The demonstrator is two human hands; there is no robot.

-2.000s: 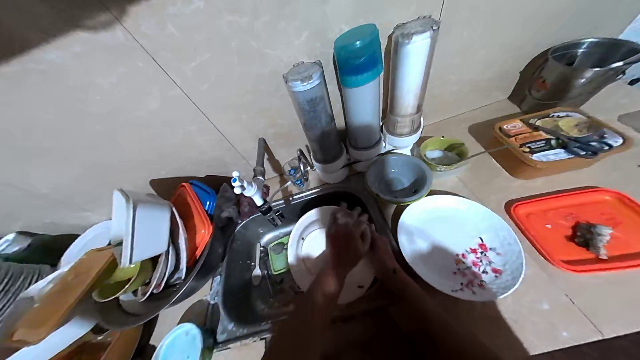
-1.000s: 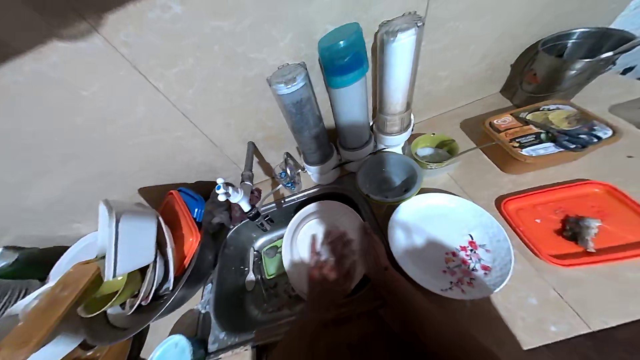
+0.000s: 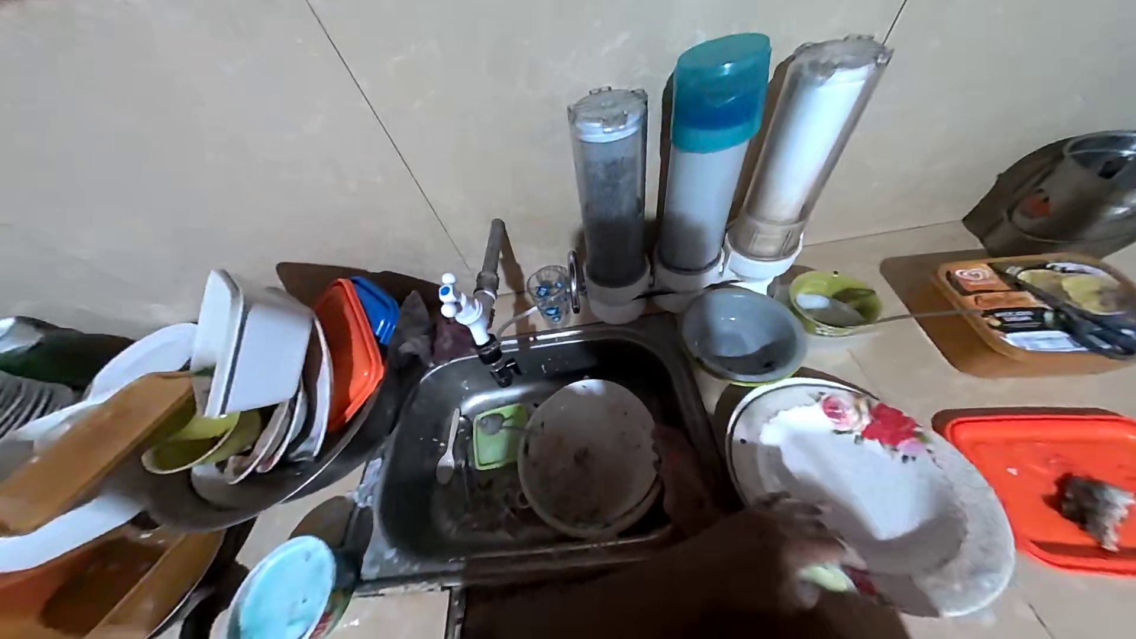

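Note:
A white plate with red and pink flowers (image 3: 887, 497) tilts over the counter right of the sink, overlapping another pale rim. My right hand (image 3: 799, 546) grips its lower left edge; a small pale green patch, unclear, shows by the fingers. A dark, blurred shape, apparently my left hand (image 3: 685, 479), is beside the right rim of the soiled round plate (image 3: 586, 457) in the metal sink (image 3: 404, 532); its fingers cannot be made out. Left of that plate lie a light green dish (image 3: 497, 435) and a pale spoon (image 3: 450, 448).
Piled dishes (image 3: 266, 346) fill a basin at left. The tap (image 3: 475, 319) and three filter housings (image 3: 710, 177) stand behind the sink. A grey bowl (image 3: 744, 333), a green bowl (image 3: 834, 302), a brown tray (image 3: 985, 328) and an orange lid (image 3: 1038, 453) are at right.
My hands have moved from the round plate in the sink, the right one to the right. A flowered plate is now over the spot of the white bowl; a soiled plate shows in the sink.

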